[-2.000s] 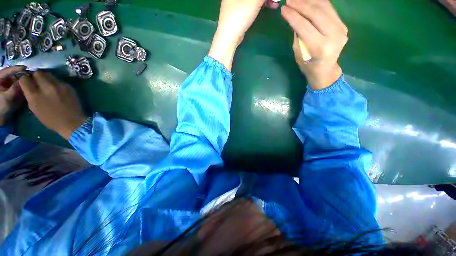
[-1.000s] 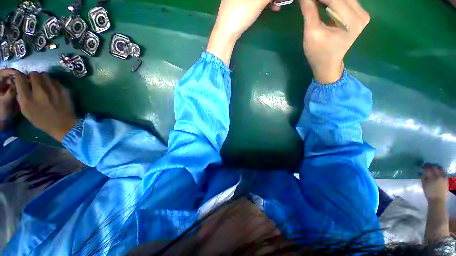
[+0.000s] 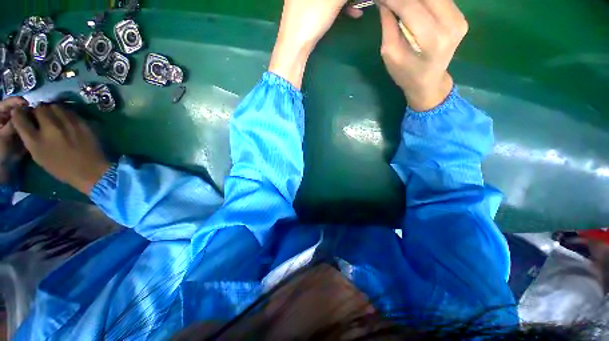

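Note:
My left hand (image 3: 314, 18) is at the top edge of the view, partly cut off, with its fingertips on a small module (image 3: 364, 3) of which only a sliver shows. My right hand (image 3: 424, 43) is close on its right, fingers bent, with a slim yellowish pen-like tool (image 3: 409, 36) held in it. The tool's working end is hidden by the fingers. The fingertips of both hands nearly meet at the module. Whether the tool touches it cannot be told.
A loose cluster of black-and-silver modules (image 3: 99, 46) lies on the green mat (image 3: 347, 160) at upper left. One module (image 3: 158, 70) lies apart, with a small dark piece (image 3: 178, 94) beside it. A neighbour's hands (image 3: 60, 143) are at left. Another person's clothing shows at lower right.
My right hand tilted right and opened a little, then came back towards my left hand. The module has slipped mostly out of view. The neighbour's hand at lower right is gone.

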